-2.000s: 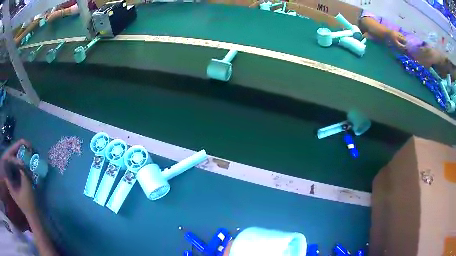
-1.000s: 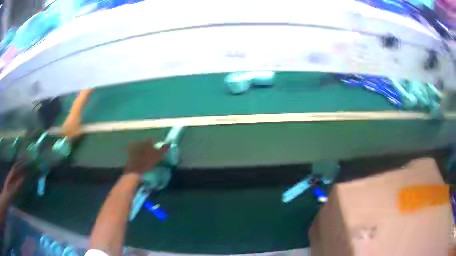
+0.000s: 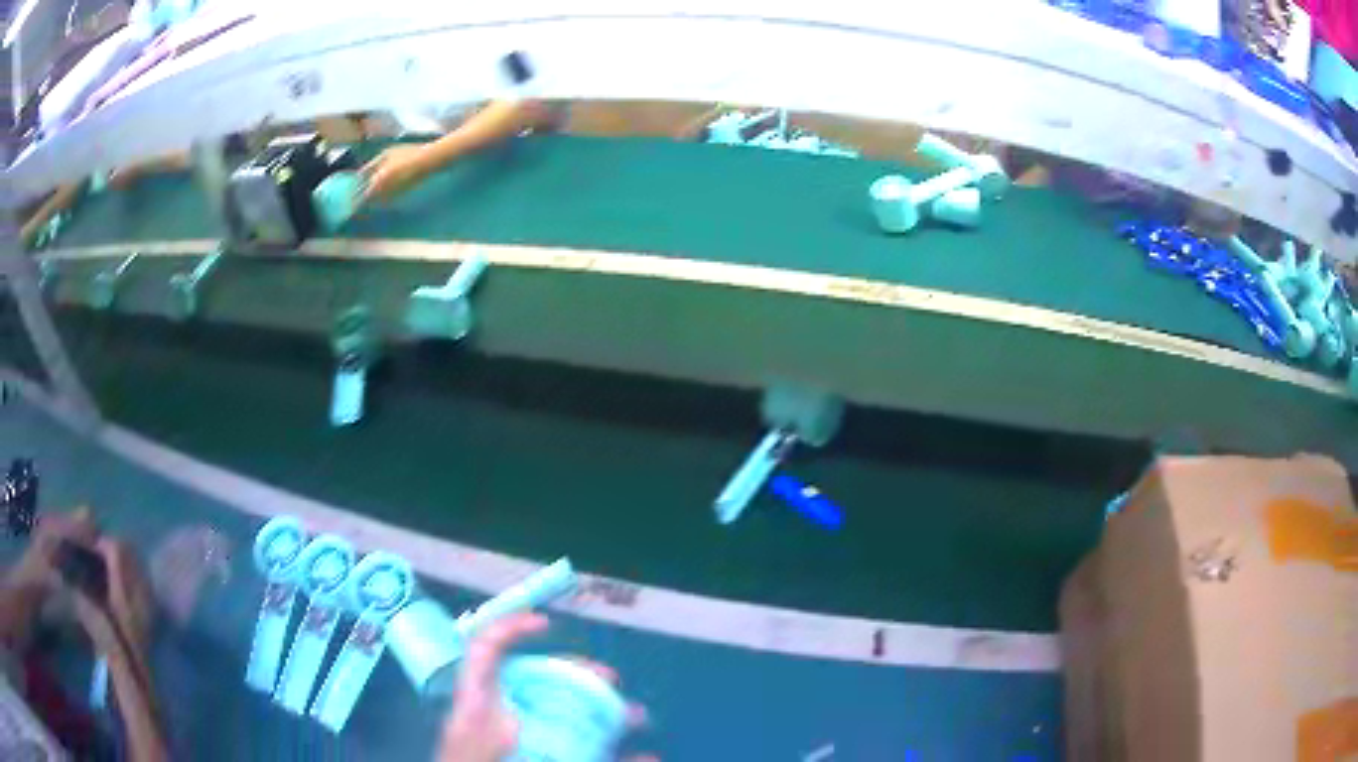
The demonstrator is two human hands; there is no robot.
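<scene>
At the bottom centre, my left hand (image 3: 480, 697) grips a light-blue fan body (image 3: 563, 712) by its round head. Fingertips of my right hand (image 3: 638, 721) show at the head's right side; the rest is cut off by the lower edge. The held fan's handle cannot be made out. Just left of my hands, another fan body (image 3: 428, 643) lies on the bench with its handle pointing up right. Beside it are three open fan halves (image 3: 346, 643) with spoked heads and exposed handles.
On the dark green belt (image 3: 596, 491) lie an open fan (image 3: 801, 414) with a blue cell (image 3: 809, 502) and several other fans. A carton (image 3: 1221, 596) stands at right. A neighbour's hands (image 3: 90, 573) hold something dark at left. A white shelf (image 3: 670, 90) crosses overhead.
The view tipped up to the belt and partly back down. An arm reached over the belt one second ago and is gone from there. Belt fans moved left. Both hands now show at the fan.
</scene>
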